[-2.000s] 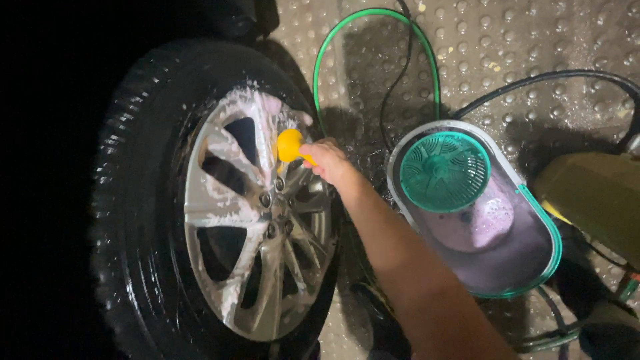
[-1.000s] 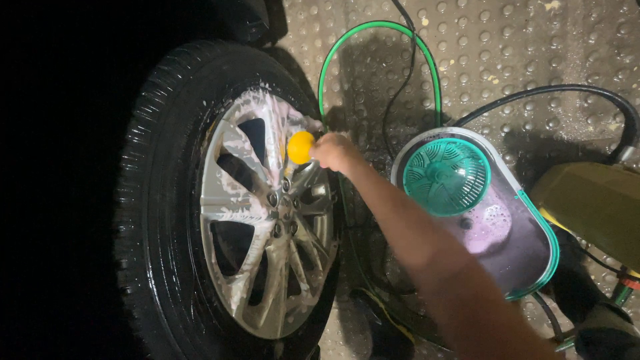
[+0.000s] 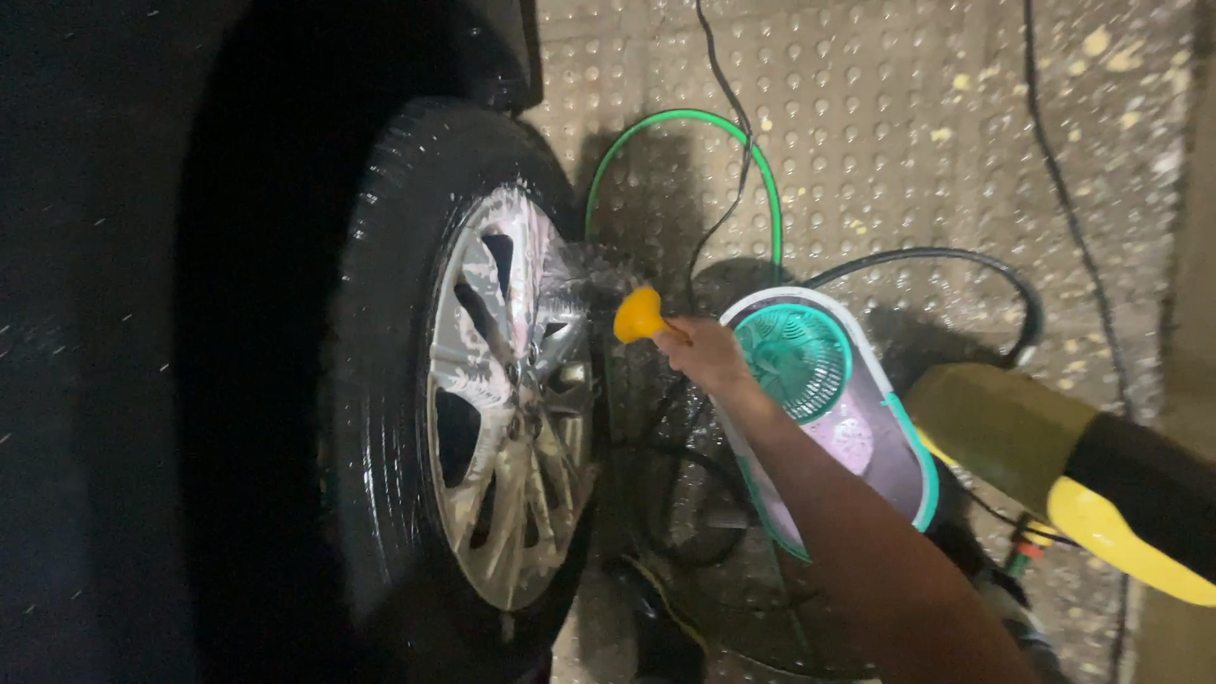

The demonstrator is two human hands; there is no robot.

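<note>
My right hand (image 3: 703, 353) grips the handle of a yellow brush (image 3: 638, 315), whose dark, blurred bristles point toward the wheel. The hand is just right of the alloy wheel rim (image 3: 494, 418), beside the left edge of the bucket. Whitish-pink foam lies on the rim's upper spokes. Around the rim is a wet black tire (image 3: 380, 456). An oval bucket (image 3: 917, 446) with a teal edge stands below and right of the hand; it holds a teal wringer basket (image 3: 798, 361) and purplish sudsy liquid. My left hand is out of view.
A green hose (image 3: 684, 114) loops over the wet studded floor (image 3: 855, 171). Black cables and a black hose (image 3: 950, 253) lie near it. A yellow and black machine (image 3: 1102, 475) is at the right. A dark shoe (image 3: 655, 608) shows at the bottom.
My right hand has pulled the brush off the rim, to the right, and it is now over the gap between wheel and bucket. The view has shifted, showing more floor at the right.
</note>
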